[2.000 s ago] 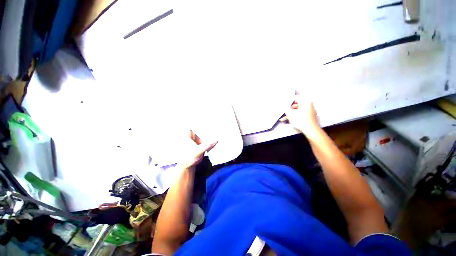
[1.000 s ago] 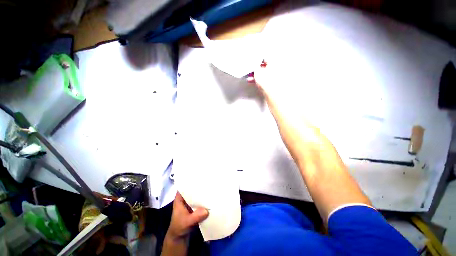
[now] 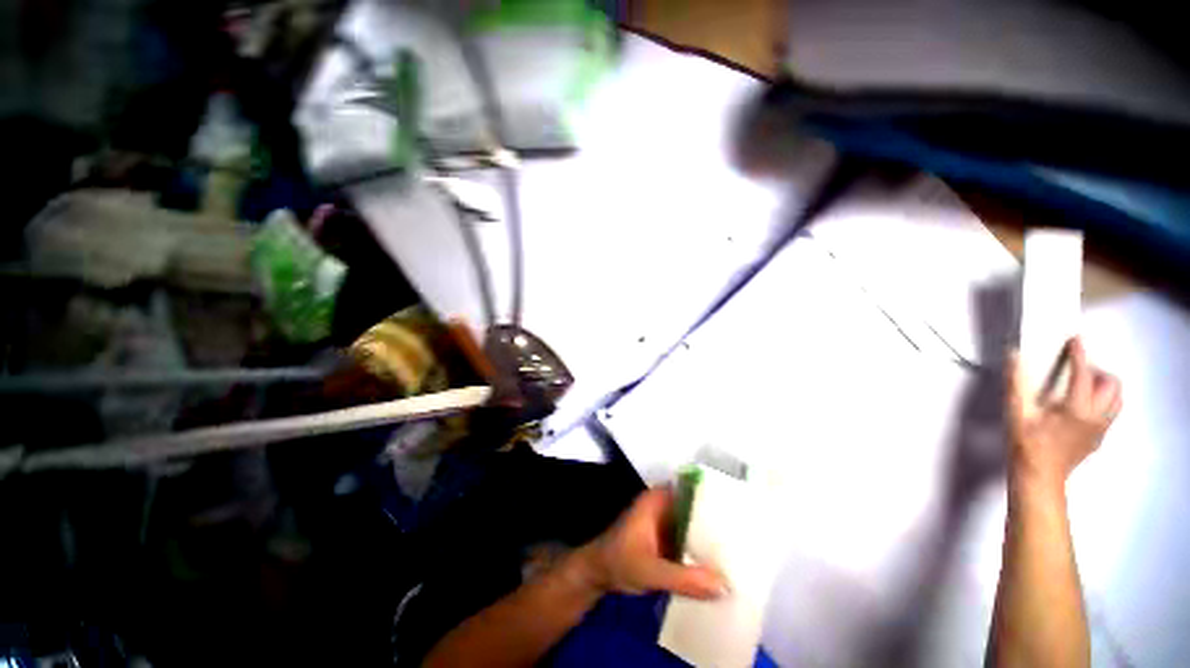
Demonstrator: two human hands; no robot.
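My left hand (image 3: 653, 551) grips a white card pattern (image 3: 726, 574) with a green edge, near my body at the table's front edge. My right hand (image 3: 1064, 405) is raised over the right part of the white table (image 3: 770, 392) and holds a narrow white strip-like card (image 3: 1052, 294), which stands up from the fingers. The hand casts a shadow on the table. Parts of the picture are blurred by motion, and the cards nearly merge with the bright table.
A steam iron (image 3: 529, 368) stands at the table's left end, with a pale bar (image 3: 261, 425) beside it running left. Green-edged white bundles (image 3: 542, 78) lie at the upper left. A dark blue bar (image 3: 1018, 157) crosses the upper right. Blurred clutter fills the far left.
The view has swung left. My right hand now holds the narrow card upright instead of a curved white sheet flat over the table. A green edge now shows on the piece in my left hand.
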